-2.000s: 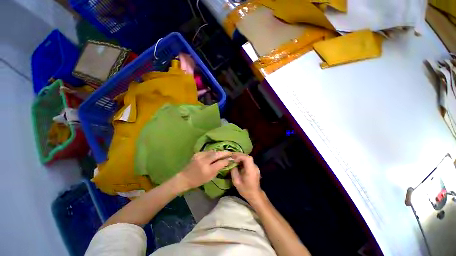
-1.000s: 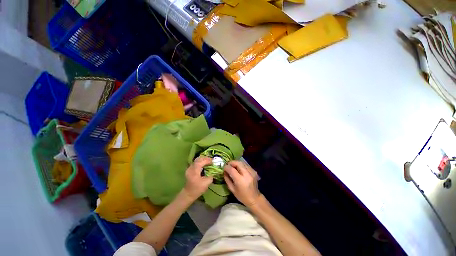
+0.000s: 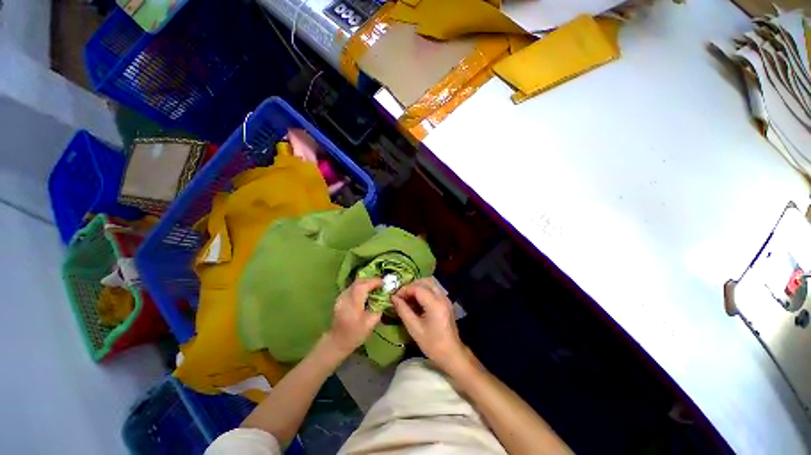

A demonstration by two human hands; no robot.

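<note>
The green cloth (image 3: 289,289) lies over mustard cloth (image 3: 227,315) at the rim of the blue crate, its right part bunched in a ring above my lap. A small pale or metallic item (image 3: 389,283) sits in the middle of the bunch. My left hand (image 3: 356,313) pinches the bunch at the item's left side. My right hand (image 3: 425,313) is at the right side of the bunch, fingers bent with the tips close to the item. What lies between the right fingertips is too small to tell.
The white table (image 3: 569,195) runs along the right, with taped cardboard (image 3: 413,67), a mustard piece (image 3: 560,60) and stacked pale pieces (image 3: 774,89). The blue crate (image 3: 164,267) stands left of my lap. A green basket (image 3: 80,284) and more blue baskets stand near the wall.
The view has shifted, so the table sits differently in the picture. My hands have parted from their earlier touching position, uncovering the pale item. In the last second they moved only slightly.
</note>
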